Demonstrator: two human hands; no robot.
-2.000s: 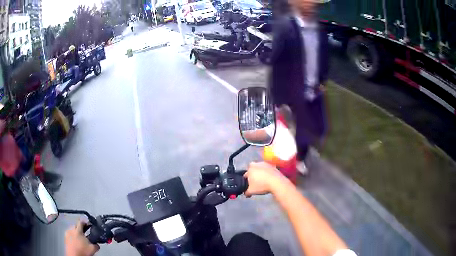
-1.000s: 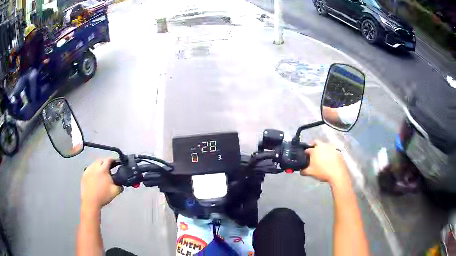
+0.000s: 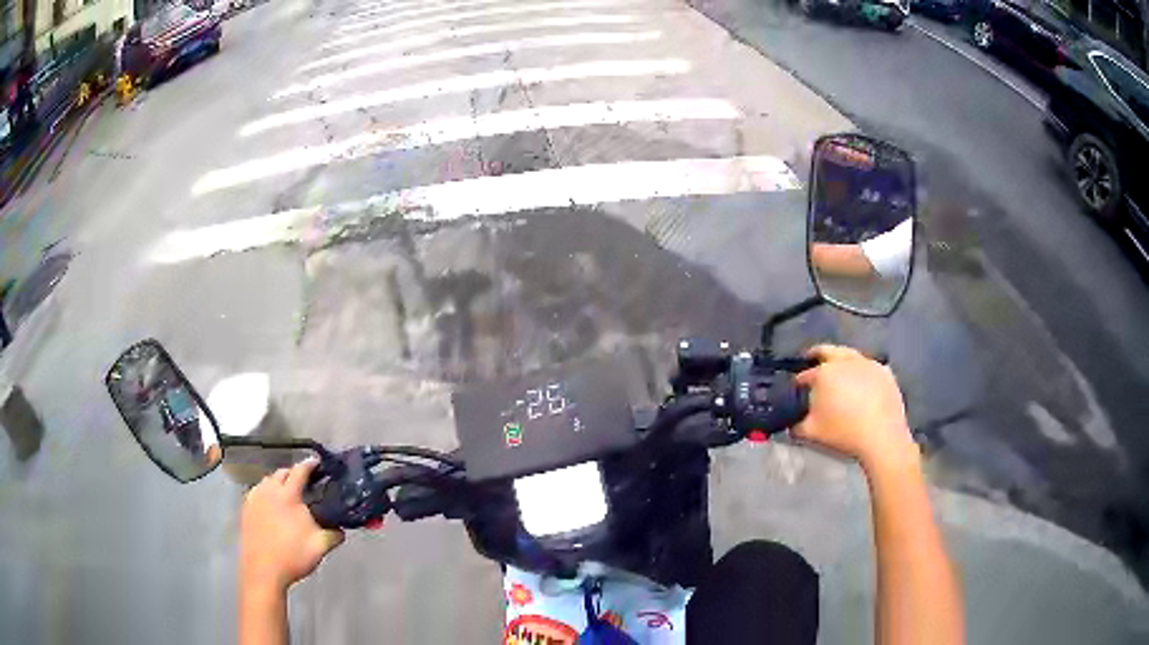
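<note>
The black handlebar (image 3: 422, 473) spans the lower middle of the head view. My left hand (image 3: 286, 523) is closed round the left grip at its outer end. My right hand (image 3: 854, 401) is closed round the right throttle grip. The black dashboard (image 3: 544, 422) between them shows glowing digits that look like 26 and a small green battery icon. A bright white panel (image 3: 562, 502) is just below it. A printed bag (image 3: 529, 599) with red and orange marks sits below the bar, partly cut off by the bottom edge. The grips are mostly hidden by my fingers.
A zebra crossing (image 3: 504, 122) lies ahead. Black mirrors stand at left (image 3: 164, 410) and right (image 3: 862, 224). A dark car (image 3: 1109, 139) is on the road at right, with other vehicles beyond. A red car (image 3: 173, 35) is at upper left. A white round object (image 3: 242, 406) is behind the left mirror.
The scooter has moved forward to the zebra crossing. The blue three-wheeler and the near grey vehicle at right are gone from view. The speed digits read lower. Both hands stay on the grips.
</note>
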